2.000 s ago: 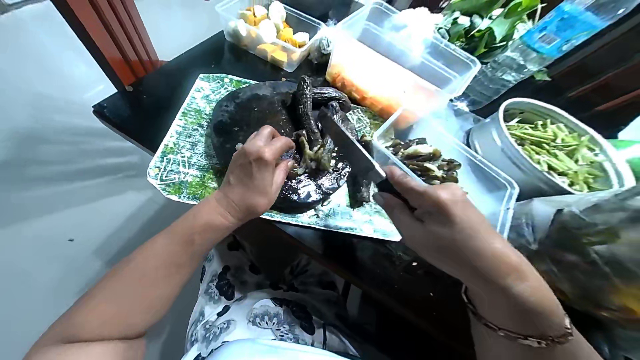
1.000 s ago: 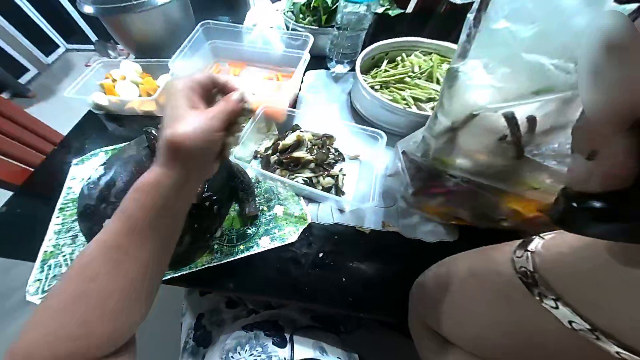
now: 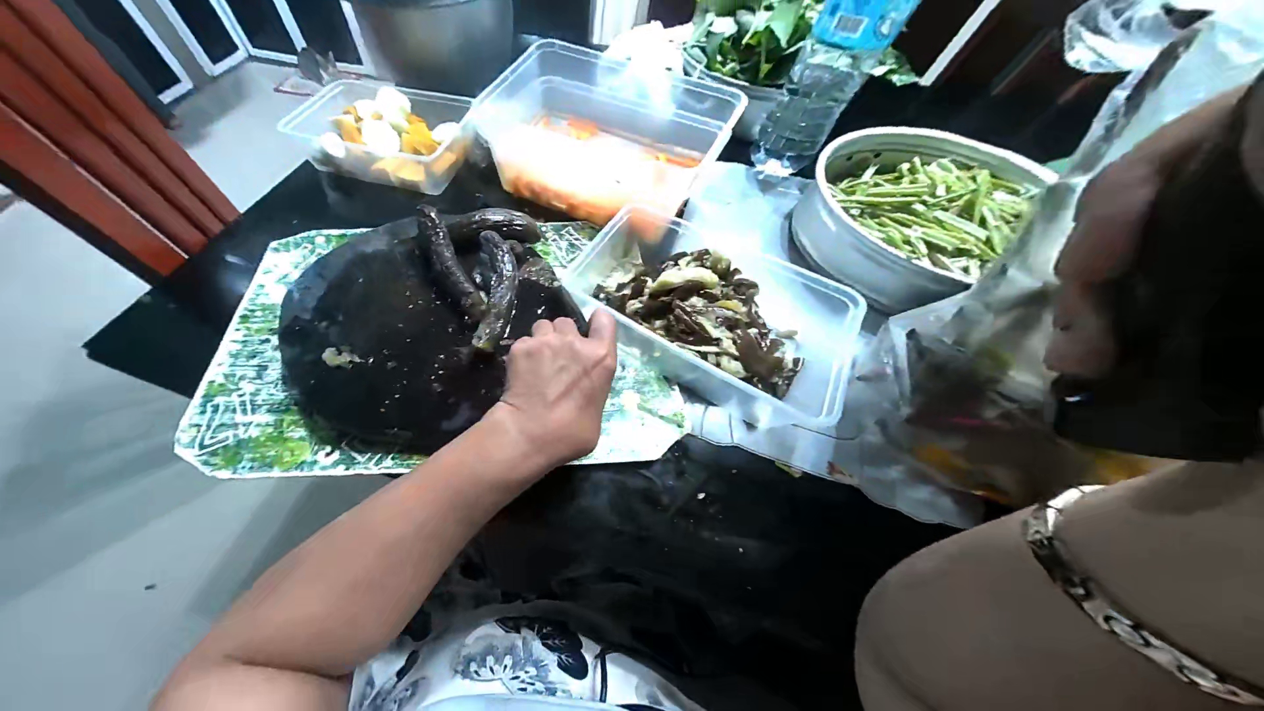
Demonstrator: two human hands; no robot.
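Observation:
My left hand point(image 3: 559, 385) rests at the right edge of a round black chopping board point(image 3: 385, 365), knuckles up, beside the charred eggplants point(image 3: 496, 291). Its fingertips are hidden, so what they grip cannot be told. A small pale scrap point(image 3: 341, 356) lies on the board, which sits on a green and white placemat point(image 3: 237, 395). Very near the camera, my right hand point(image 3: 1116, 217) is blurred at the right edge, against a large dark shape that I cannot identify. Cut dark and pale pieces point(image 3: 706, 316) fill part of a clear plastic container point(image 3: 839, 355) beside the board.
Behind the board stand a tub of yellow and white pieces point(image 3: 390, 133) and a clear container with orange contents point(image 3: 602, 128). To the right are a pot of cut green stalks point(image 3: 928, 212), a water bottle point(image 3: 810, 109), leafy greens point(image 3: 755, 39) and a plastic bag point(image 3: 918, 395).
Two seconds ago my right hand held a knife over the board; it is now at the far right. My left hand was raised a second ago and has come down to the board's edge. The view has shifted.

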